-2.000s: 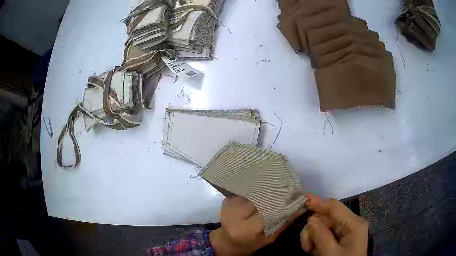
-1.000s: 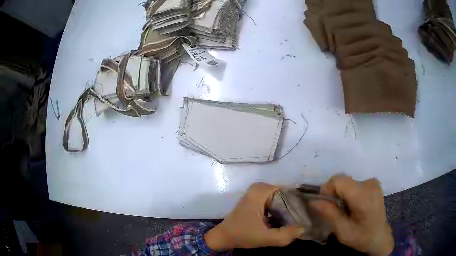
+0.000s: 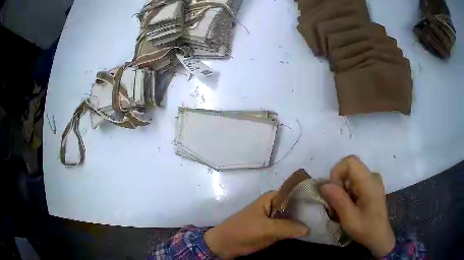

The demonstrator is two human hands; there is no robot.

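A part-turned flap (image 3: 309, 216) is held at the near table edge, showing brown cloth, finely striped cloth and a pale face. My left hand (image 3: 254, 226) grips its left side, thumb across the pale face. My right hand (image 3: 358, 205) pinches its right side, thumb and fingers at the striped cloth; the fingertips are partly blurred. A pile of unturned flaps (image 3: 226, 139), pale with frayed edges, lies on the table beyond my left hand.
The white table (image 3: 127, 183) curves at its near edge. Tied bundles of unturned flaps (image 3: 206, 30) with a ticket (image 3: 196, 66) are at upper left, a looped tie strip (image 3: 73, 144) at left. Turned brown flaps (image 3: 374, 89) overlap at right; a tied brown bundle (image 3: 435, 30) is at far right.
The flap first showed a broad striped face; it became a crumpled pouch and now shows brown, striped and pale cloth. My right hand has shifted up along it. The camera view has shifted slightly.
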